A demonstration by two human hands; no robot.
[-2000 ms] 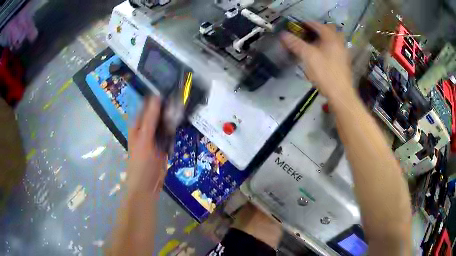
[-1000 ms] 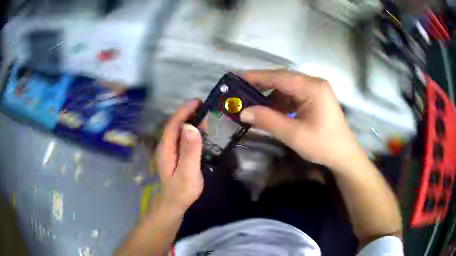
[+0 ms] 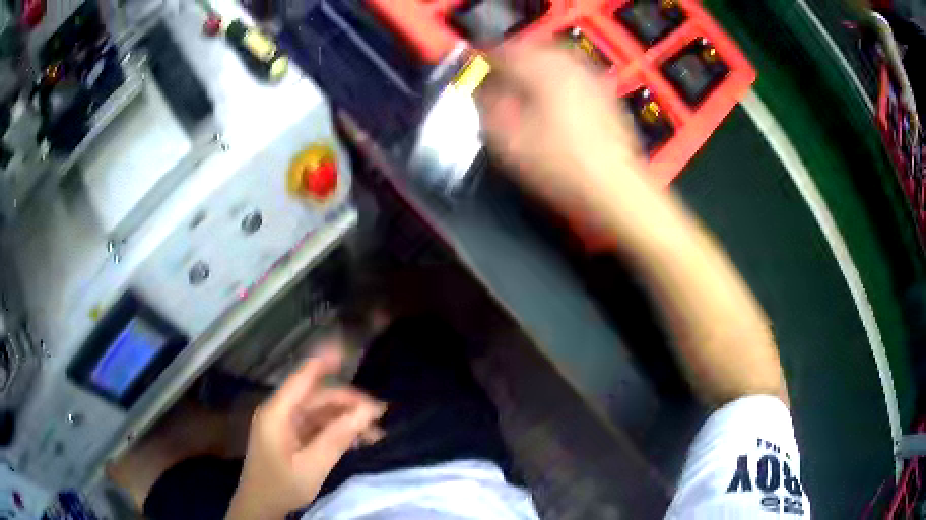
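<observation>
My right hand, blurred, holds an electronic unit at the near left edge of the orange-red parts tray. The unit shows a bright, shiny face and a gold part at its upper end. My fingers and blur hide its far side. Tray pockets beyond my hand hold several dark units with gold parts. My left hand is low over my lap, its fingers apart and half curled, with nothing in it.
At left stands the white machine with a red emergency stop, small round buttons and a blue-lit touchscreen. A yellow-and-black screwdriver-like tool lies on its edge. The green conveyor with a pale line runs at right.
The view has turned right, from the machines to the tray. My left hand has let go of the unit and dropped low; my right hand has carried a unit to the tray.
</observation>
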